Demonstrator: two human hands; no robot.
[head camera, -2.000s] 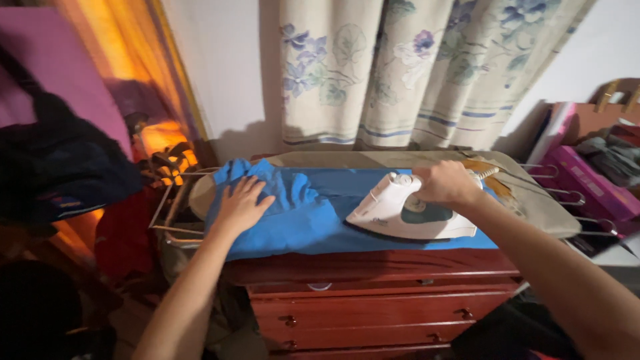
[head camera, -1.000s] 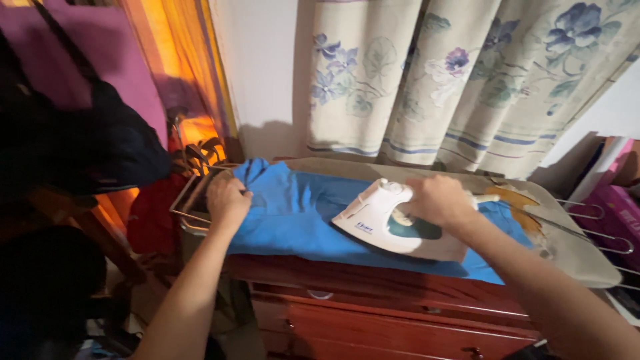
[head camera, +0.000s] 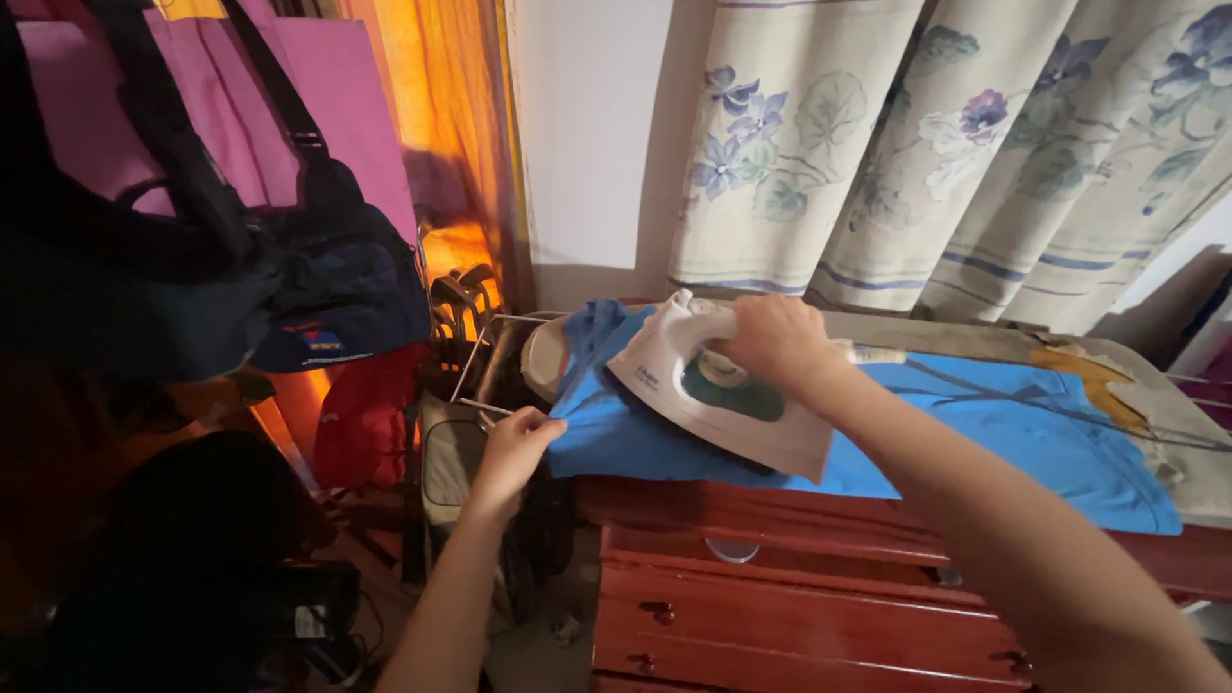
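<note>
A blue cloth garment (head camera: 972, 423) lies spread along an ironing board (head camera: 1193, 462). My right hand (head camera: 784, 337) is closed around the handle of a white and green clothes iron (head camera: 712, 404), whose sole rests on the garment's left part. The iron's tip points to the upper left. At the garment's near left edge, my left hand (head camera: 525, 438) pinches the cloth between thumb and fingers. The iron's cord (head camera: 972, 385) runs off to the right over the garment. The cloth under the iron is hidden.
Below the board stands a red wooden chest of drawers (head camera: 789, 616). A floral curtain (head camera: 818, 144) hangs behind it. Dark bags (head camera: 337, 279) hang at the left, above a red cloth (head camera: 366, 423). A metal wire frame (head camera: 472, 361) juts from the board's left end.
The iron has moved left along the garment in my right hand. My left hand, flat on the cloth two seconds ago, now pinches its near left edge. The view has swung left.
</note>
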